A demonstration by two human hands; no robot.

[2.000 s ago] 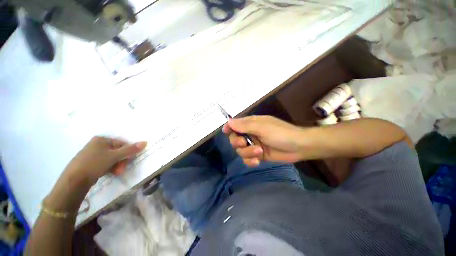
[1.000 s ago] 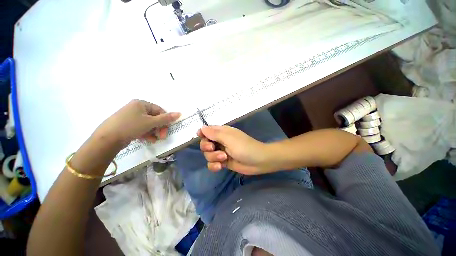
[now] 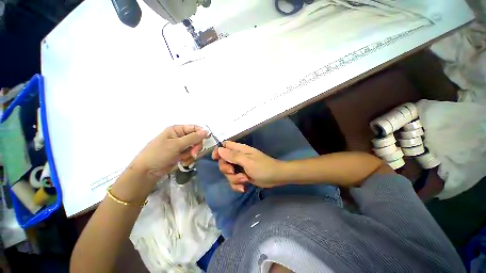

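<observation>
My left hand [image 3: 176, 146] is above the table's front edge, its thumb and forefinger pinched together. A bit of white strip shows at its fingertips and a white loop of the strip [image 3: 186, 167] hangs under the hand. My right hand [image 3: 246, 166] is just to the right, closed around dark thread snips [image 3: 216, 139]. The snips' thin blades point up and left, close to my left fingertips; whether they touch the strip I cannot tell. The printed ruler [image 3: 341, 61] lies flat along the front of the white table [image 3: 117, 117].
The sewing machine [image 3: 176, 9] is at the top, with dark-handled scissors [image 3: 288, 6] and off-white strips [image 3: 314, 16] to its right. A blue basket [image 3: 52, 176] with cones stands at left. Tape rolls [image 3: 397, 118] are at right. Crumpled white cloth [image 3: 173, 224] is below the table edge.
My left hand has moved off the ruler towards the table's front edge, and its fingertips are now close to the snips. The right hand still holds the snips. The view has shifted, showing more basket.
</observation>
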